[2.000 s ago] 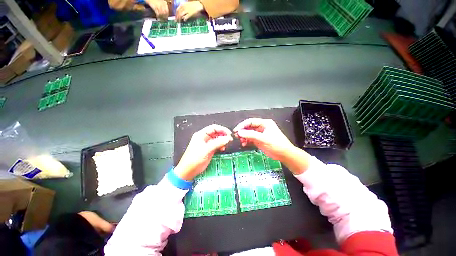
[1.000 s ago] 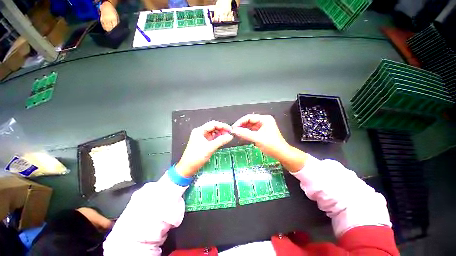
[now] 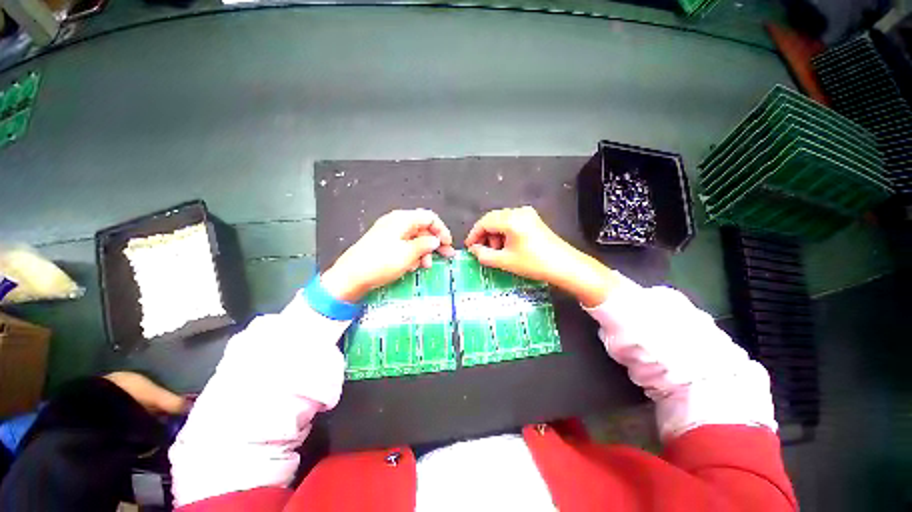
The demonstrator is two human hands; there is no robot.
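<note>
Two green PCB panels [image 3: 405, 335] lie side by side on the black mat [image 3: 480, 395]. My left hand [image 3: 400, 245] and my right hand [image 3: 510, 245] are over the panels' far edge, close together near the seam between them. The fingertips of each hand are pinched. A tiny whitish piece seems to show between the hands at the panel edge; which hand holds it is too small to tell. The black bin with dark shiny parts [image 3: 628, 208] is right of my right hand. The black bin with white pieces [image 3: 175, 280] is at the left.
Green panels stand in a row [image 3: 800, 165] at the right, beside a black ribbed rack [image 3: 770, 320]. A plastic bag with cream pieces [image 3: 35, 275] and a brown box [image 3: 20, 365] are far left. Another person's hand and dark sleeve [image 3: 95, 430] are lower left. A green panel lies upper left.
My hands have moved slightly apart and lower toward the panels' far edge. The view has tilted down, so the other worker's white board has left it. The belt panel sits farther left.
</note>
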